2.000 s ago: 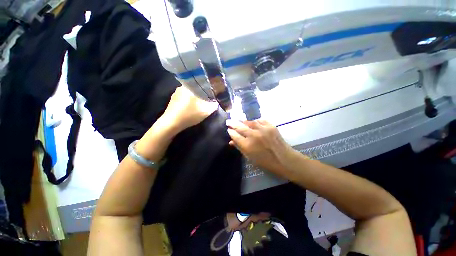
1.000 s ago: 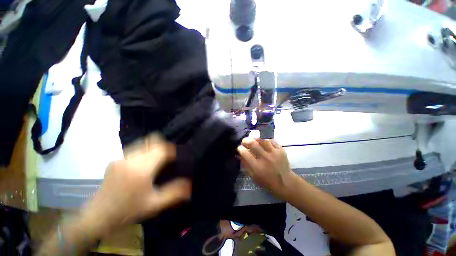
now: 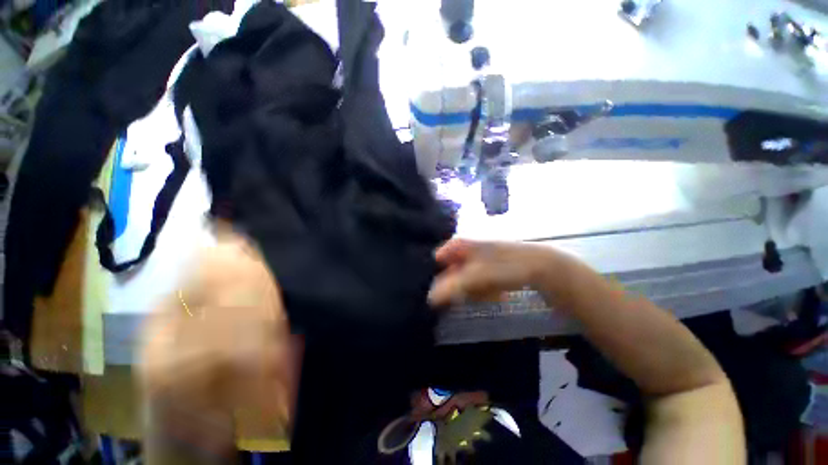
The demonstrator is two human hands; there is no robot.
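Observation:
The black garment piece (image 3: 318, 173) lies over the machine bed left of the needle area and hangs down over the front edge toward the lap. My left hand (image 3: 227, 318) is blurred at the cloth's left edge near the front; its grip cannot be told. My right hand (image 3: 477, 271) is at the cloth's right edge, just in front of the presser foot area, with fingertips bent against the cloth. The needle area (image 3: 458, 192) is washed out by bright light, and the foot cannot be made out.
The white sewing machine head (image 3: 635, 118) with a blue stripe spans the right. A narrow black strip (image 3: 136, 263) loops at left beside a black cloth pile (image 3: 77, 136). A small white piece (image 3: 216, 32) lies at the top. A grey ruler edge (image 3: 517, 322) runs along the front.
My left hand has left the needle area and moved down and left. The cloth has shifted and bunched, now stretching farther up beside the machine head. My right hand stays near the cloth's right edge.

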